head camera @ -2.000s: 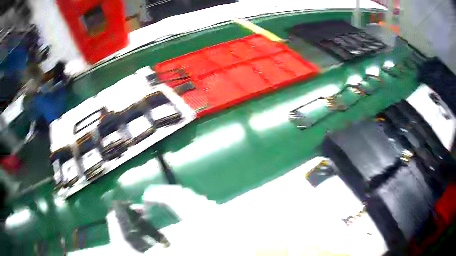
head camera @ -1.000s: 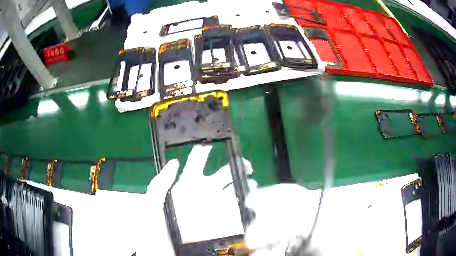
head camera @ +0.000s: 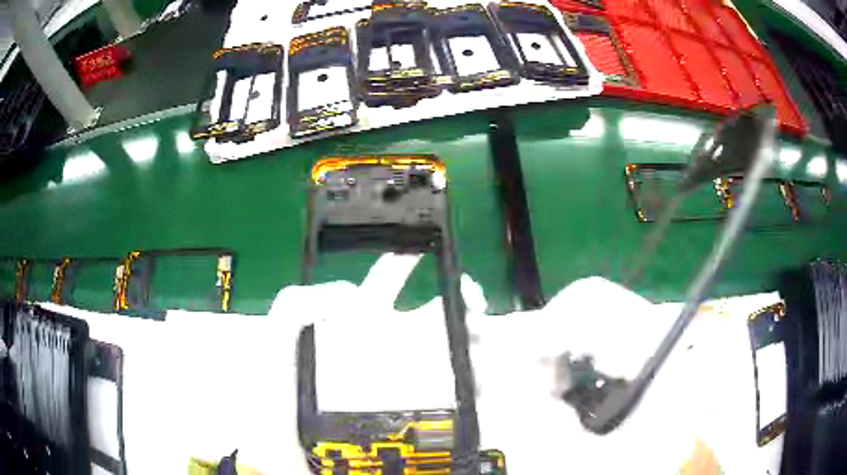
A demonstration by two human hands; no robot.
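A black phone middle frame with gold-orange ends (head camera: 381, 206) is upright in the centre, over the belt edge. My left hand (head camera: 395, 325), white-gloved, holds it from behind; fingers show through its window. The glove blends into the white bench, so its outline is unclear. My right hand (head camera: 594, 320), also white-gloved, holds a second, blurred frame (head camera: 692, 306) at the right. That frame is seen nearly edge-on and slants up to the right, its lower end near the glove.
The green belt (head camera: 251, 204) carries frames at left and right and has a dark crosswise strip (head camera: 515, 213). Beyond are a white tray (head camera: 279, 137) with groups of frames, a red tray (head camera: 669, 46) and a red sign (head camera: 102, 65). Packed black trays stand at both sides.
The right hand's blurred frame has swung from near-upright to slanting rightward. The frames on the belt have shifted left. The left hand's frame is more upright, and the far trays sit higher in the picture.
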